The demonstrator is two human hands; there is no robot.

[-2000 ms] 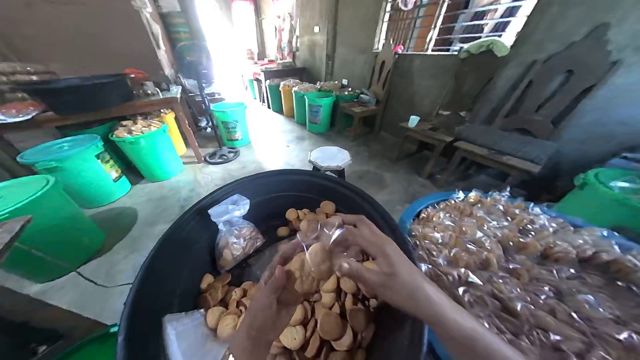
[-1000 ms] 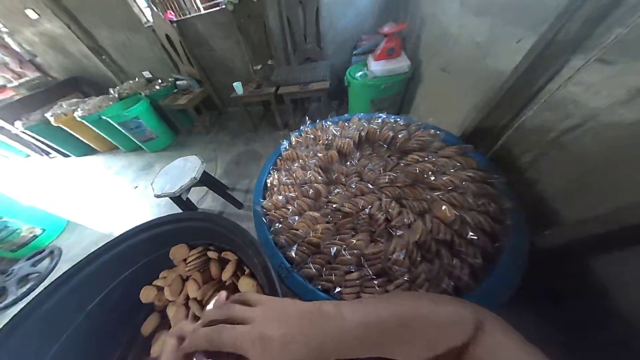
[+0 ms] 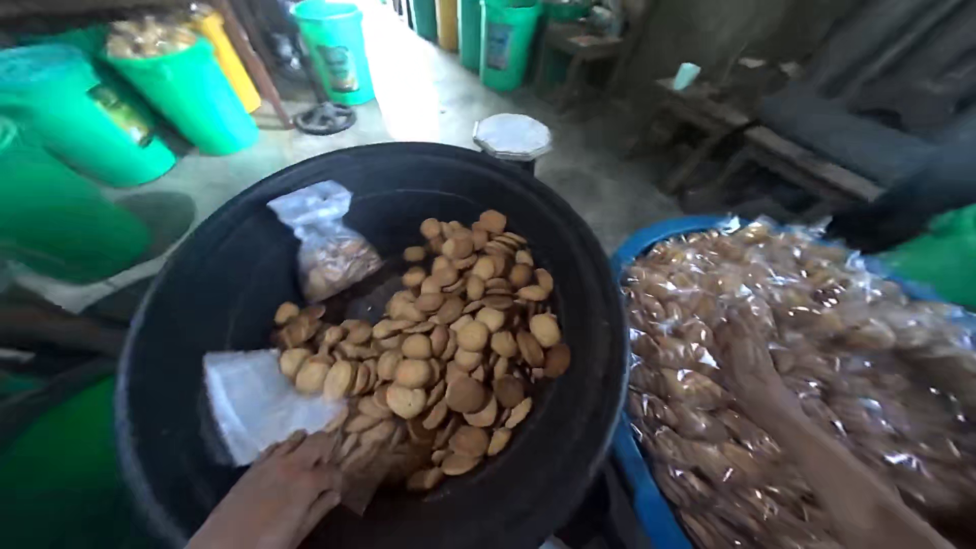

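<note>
Round biscuits (image 3: 442,343) lie heaped in a large black plastic tub (image 3: 602,358). My left hand (image 3: 293,476) is low in the tub, its fingers at the edge of a stack of clear plastic bags (image 3: 263,404) and beside the biscuits; whether it grips a bag is unclear. A tied plastic bag of broken pieces (image 3: 332,255) leans at the tub's far left wall. My right hand (image 3: 743,347) is blurred and reaches over the packed bags of biscuits (image 3: 686,328) heaped in a blue tub (image 3: 637,457). Its fingers are hard to make out among the shiny plastic.
A stool with a pale top (image 3: 512,137) stands just beyond the black tub. Green buckets (image 3: 191,95) stand at the left, another green bucket (image 3: 511,46) farther back. A wooden bench (image 3: 808,164) with a light cup (image 3: 686,75) is at the upper right.
The view has swung right and back left. Two seconds ago both my hands were over the biscuits with a clear bag; now they are apart, the right over the blue tub, the left beside the stacked bags.
</note>
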